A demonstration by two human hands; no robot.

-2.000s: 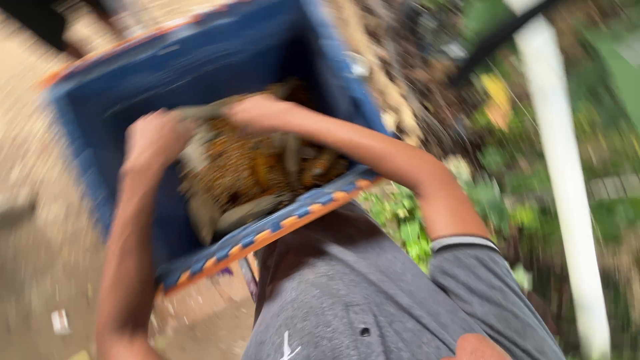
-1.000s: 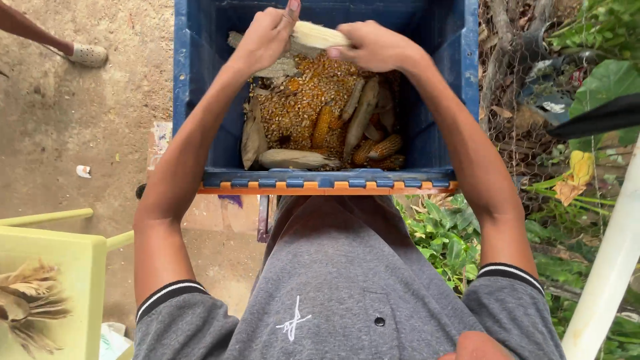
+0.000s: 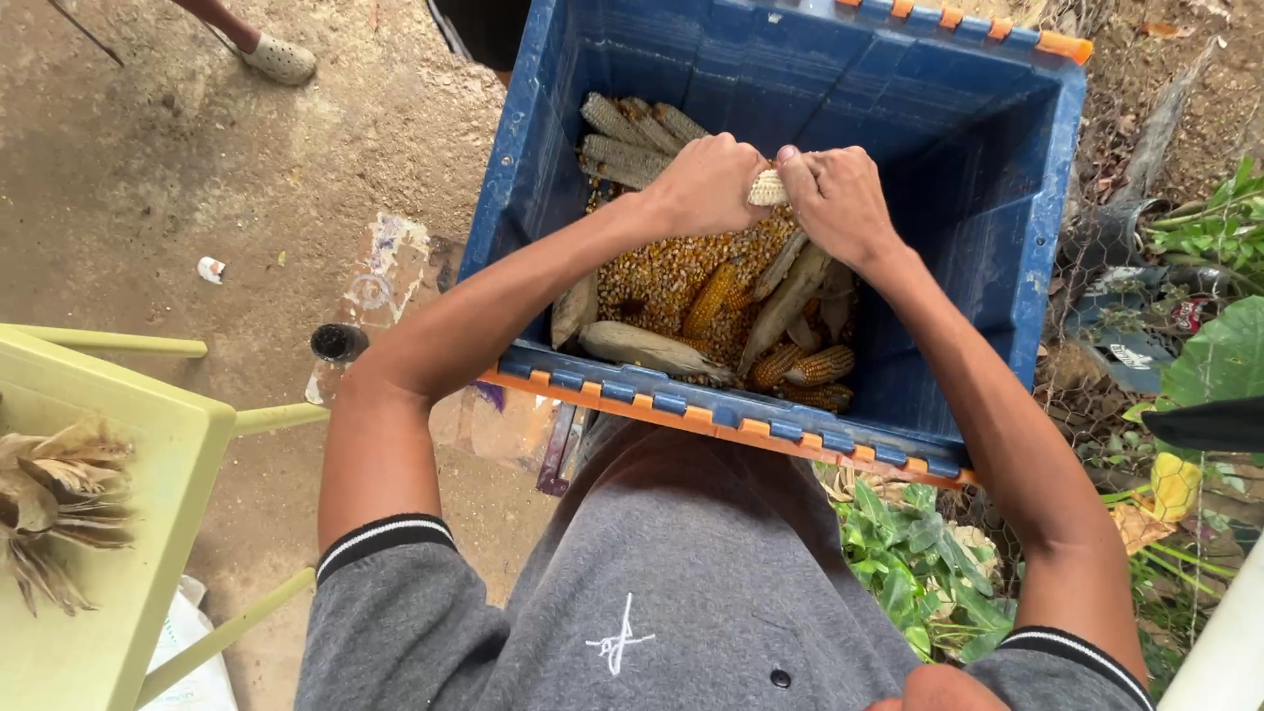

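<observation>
Both my hands are inside a blue plastic crate (image 3: 820, 89) with orange hinge edges. My left hand (image 3: 713, 183) and my right hand (image 3: 839, 202) meet around a pale corn cob (image 3: 768, 188), most of which my fingers hide. Beneath them lies a heap of loose corn kernels (image 3: 652, 276). Several stripped cobs (image 3: 622, 158) rest in the far left corner. A yellow ear of corn (image 3: 708, 299) sits on the kernels, with husked ears (image 3: 647, 348) around it and more yellow ears (image 3: 820, 365) at the near right.
A pale yellow plastic table (image 3: 188, 464) bearing dry corn husks (image 3: 69, 494) stands at the left. Another person's foot in a clog (image 3: 281, 59) shows at the upper left. Wire mesh (image 3: 1086, 395), green plants (image 3: 889, 543) and a white pole (image 3: 1224, 632) are at the right.
The view has shifted, and the crate appears turned and lower in it. My hands, apart at the ends of a pale cob a second ago, are now close together on a cob.
</observation>
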